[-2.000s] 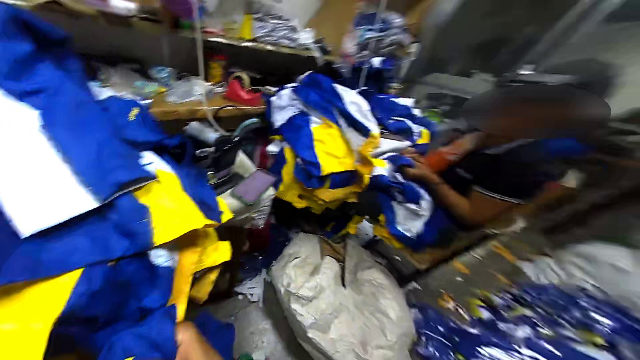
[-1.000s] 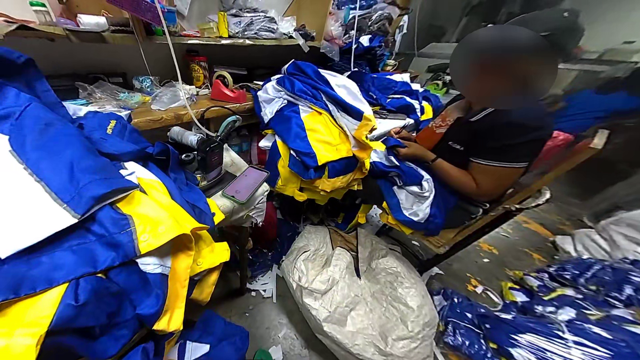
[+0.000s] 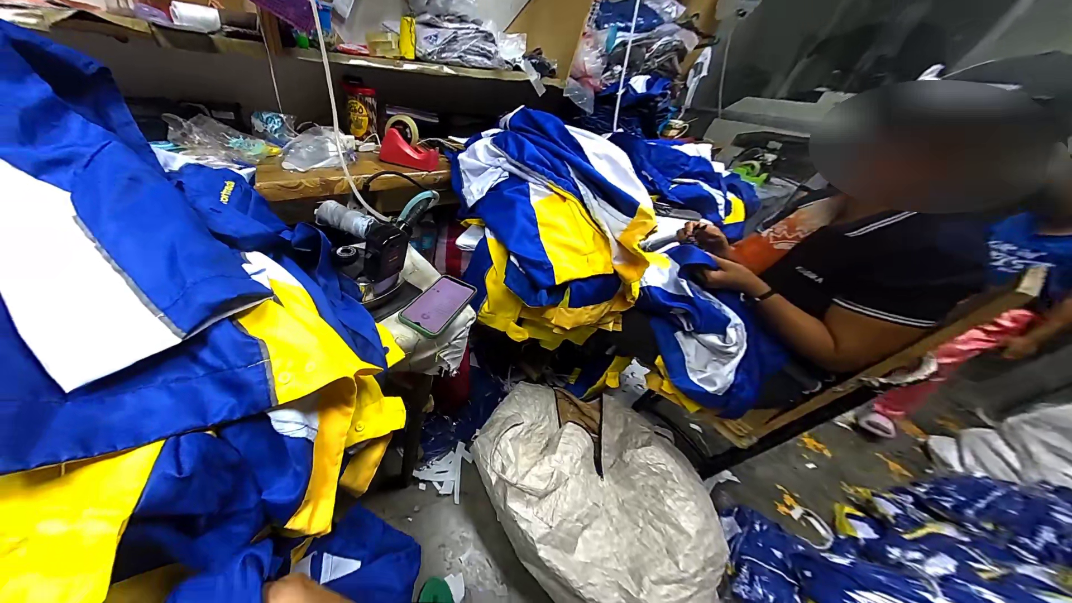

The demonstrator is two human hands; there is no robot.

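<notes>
Only part of my right hand (image 3: 306, 589) shows, at the bottom edge left of the middle. It lies against bunched blue fabric (image 3: 226, 574) at the foot of a large garment pile; its fingers are mostly hidden. My left hand is out of view. The pile on the left holds blue, white and yellow garments (image 3: 193, 268), some with snap buttons on yellow bands. Right of it, a phone (image 3: 438, 306) lies on a cloth-covered surface, beside a dark machine part with a thread spool (image 3: 345, 219). A second heap of similar garments (image 3: 569, 230) rises in the middle.
A seated co-worker (image 3: 871, 293) handles a garment at the right; another person in pink trousers (image 3: 963, 352) is behind. A large whitish sack (image 3: 611, 511) stands on the floor, near blue bundles (image 3: 904, 544). A red tape dispenser (image 3: 408, 151) sits on the wooden table (image 3: 301, 180).
My right hand shows at the bottom edge; it was not visible one second ago. The second person's pink trousers have come into view at the right. The co-worker still handles the garment.
</notes>
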